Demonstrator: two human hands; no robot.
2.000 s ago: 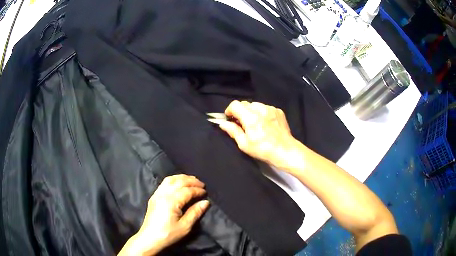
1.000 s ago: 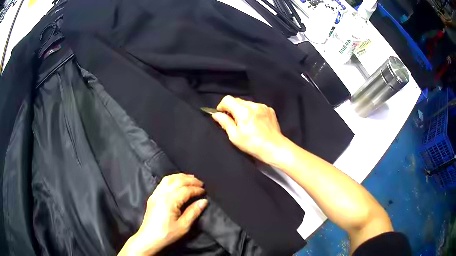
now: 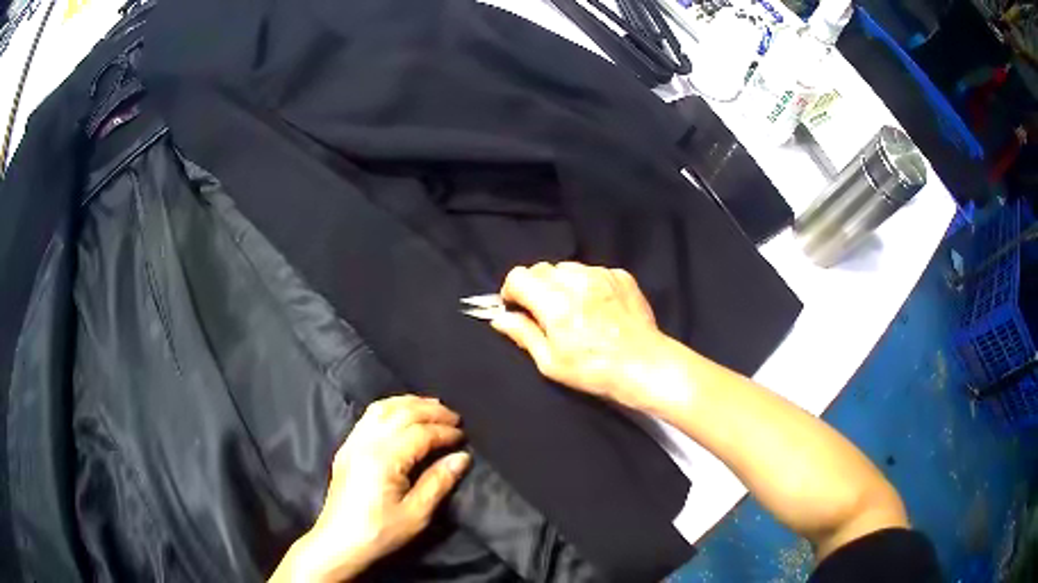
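Observation:
A black suit jacket [image 3: 421,97] lies spread on the white tabletop, its matte facing [image 3: 342,245] folded back beside the shiny dark lining [image 3: 171,330]. My right hand [image 3: 586,325] holds thread snips [image 3: 484,306] over the facing. Their two pale pointed tips are slightly apart and point left; the grip is hidden in my fingers. My left hand [image 3: 393,484] rests with bent fingers on the lining beside the facing's edge. Its thumb is apart from the fingers and I see nothing held between them. No loose thread can be made out.
A steel flask [image 3: 862,196] lies tilted near the right table edge [image 3: 911,279]. A shiny black object [image 3: 738,182] lies beside the jacket. Black straps [image 3: 626,40] and small clear packets [image 3: 797,97] are at the upper right. A blue crate [image 3: 1002,302] stands on the blue floor.
My right hand first moved slightly up and left, then down along the facing with the snips. The tips looked closed a second ago and are apart now. My left hand has barely moved.

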